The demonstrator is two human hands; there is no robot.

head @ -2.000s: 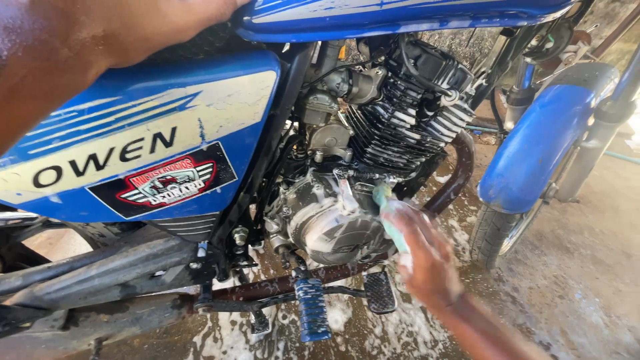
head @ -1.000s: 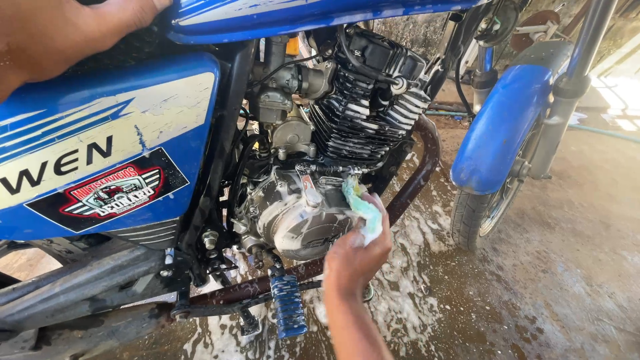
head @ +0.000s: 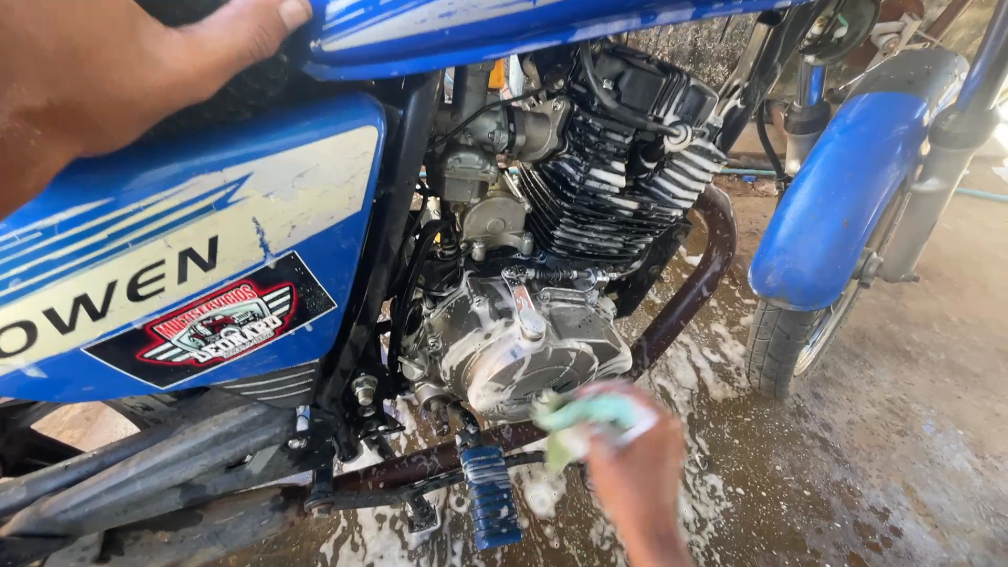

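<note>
My right hand (head: 638, 449), blurred, grips a soapy green cloth or sponge (head: 591, 417) at the lower right edge of the motorcycle's engine side cover (head: 528, 354). Streaks of white foam lie on that metal cover. Above it, the finned engine cylinder (head: 606, 189) also carries foam between its fins. At the upper left, my left hand (head: 118, 79) rests by the seat, next to the rear end of the blue fuel tank (head: 472, 31); its fingertips are mostly out of view. The blue side panel (head: 197, 236) below it bears lettering and a sticker.
A blue rubber footrest (head: 490, 496) juts out below the engine. The dark red crash bar (head: 693, 291) curves down at its right. Front fender (head: 843, 197) and front wheel (head: 776, 350) stand farther right. Foam and water cover parts of the wet ground (head: 787, 488).
My right hand has moved with the cloth or sponge from the upper right of the engine cover down to its lower edge. My left hand stays near the seat.
</note>
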